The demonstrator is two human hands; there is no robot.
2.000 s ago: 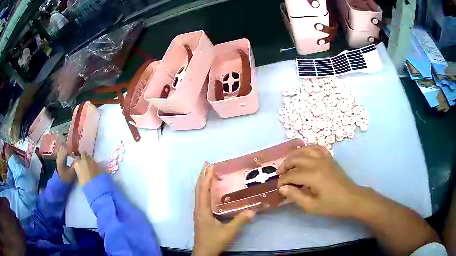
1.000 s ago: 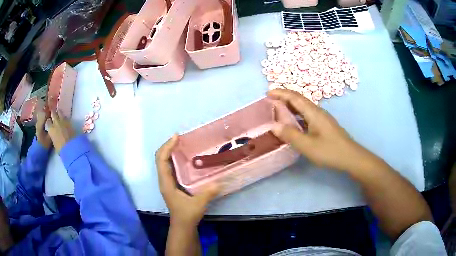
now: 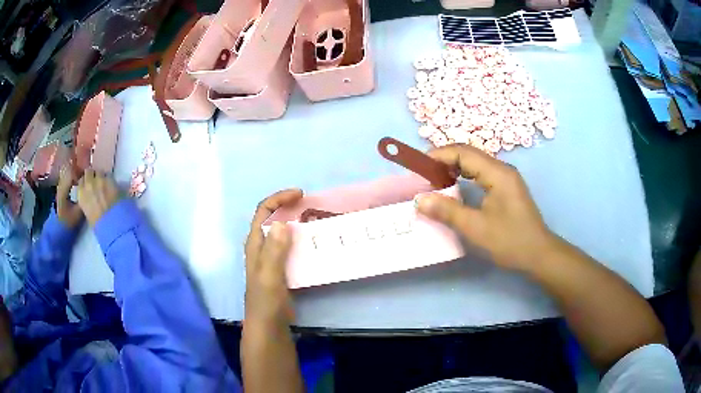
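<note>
A pink housing shell (image 3: pixel 369 242) is held tilted above the white tabletop, its long outer side with a row of small marks facing me. My left hand (image 3: pixel 270 242) grips its left end. My right hand (image 3: pixel 488 207) grips its right end and pinches a brown strap (image 3: pixel 415 160). One holed end of the strap sticks up above the rim, pointing left. Another brown strap part (image 3: pixel 317 215) shows inside near the left end. Most of the shell's inside is hidden.
Behind are a heap of pink discs (image 3: pixel 480 96), a black-patterned white sheet (image 3: pixel 507 29) and pink shells (image 3: pixel 330 77) with brown straps. A coworker's blue sleeve (image 3: pixel 150 261) and hands are at left, by a few discs (image 3: pixel 142 170). Card pieces (image 3: pixel 657 80) lie right.
The shell has tipped so its outer long side now faces me. A strap end that lay inside now stands out above the rim at my right hand.
</note>
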